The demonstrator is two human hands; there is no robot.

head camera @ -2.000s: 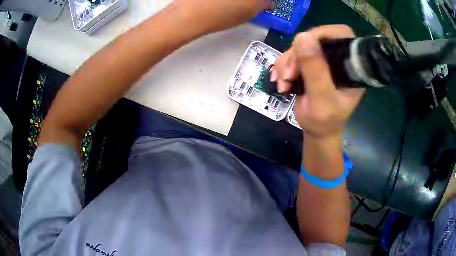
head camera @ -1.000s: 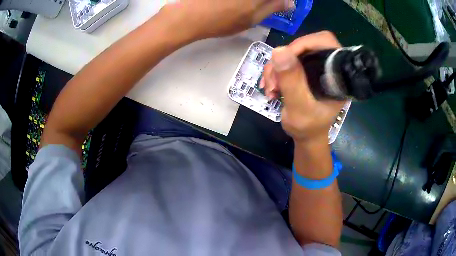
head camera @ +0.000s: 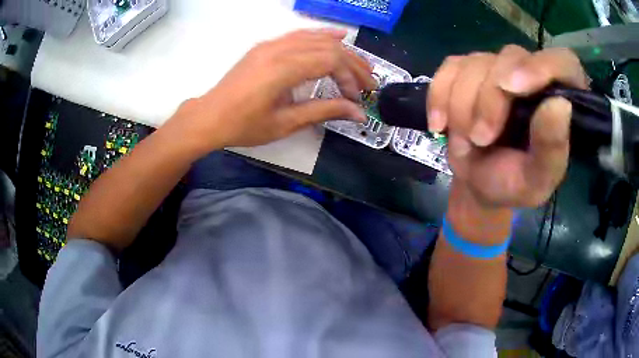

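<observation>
A white open housing lies on the dark green mat, with a small green circuit board inside. My left hand reaches over it from the left, thumb and fingertips at the board; whether they hold a screw or press the board cannot be told. My right hand is shut on the black electric screwdriver, its nose pointing left over the board near my left fingertips. The bit is not clearly visible. A second white housing lies beside the first, partly under my right hand.
The blue screw bin stands at the top, cut off by the edge. A white sheet lies left of the housings. Stacked white housings stand upper left. Loose circuit boards lie on black at the left. A cable hangs at the right.
My left hand has come back from the blue bin down to the first housing. My right hand has moved right with the screwdriver, uncovering part of the second housing. The view has shifted slightly.
</observation>
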